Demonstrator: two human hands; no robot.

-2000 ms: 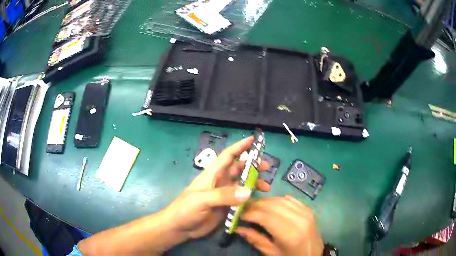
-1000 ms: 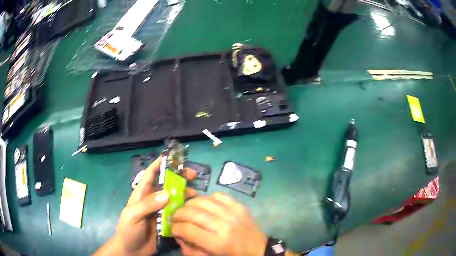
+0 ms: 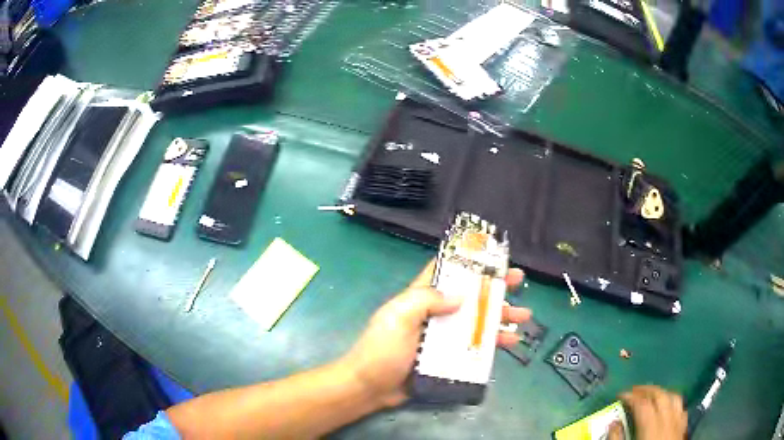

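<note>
My left hand (image 3: 391, 339) holds an open smartphone unit (image 3: 460, 322), silver side up, with its orange strip and the motherboard showing at the top end. My right hand (image 3: 655, 414) is at the bottom right, partly cut off by the picture's edge, on a yellow-green card (image 3: 593, 424); its fingers partly hide the card. A motherboard cover with camera rings (image 3: 576, 363) lies on the mat. Another cover (image 3: 526, 339) lies partly behind my left fingers. The electric screwdriver (image 3: 713, 387) lies at the right, only partly visible.
A black parts tray (image 3: 507, 191) lies behind my left hand. Left of it are an open phone (image 3: 172, 191), a black phone (image 3: 239, 187), a cream card (image 3: 275, 284), a pale stick (image 3: 200, 284) and a white-sleeved stack (image 3: 82, 176). A phone tray (image 3: 215, 88) and clear plastic (image 3: 524, 64) lie beyond.
The phone has turned flat, so its silver side faces me. The yellow-green card has left the phone, and my right hand has moved right and down with it. The camera view has shifted.
</note>
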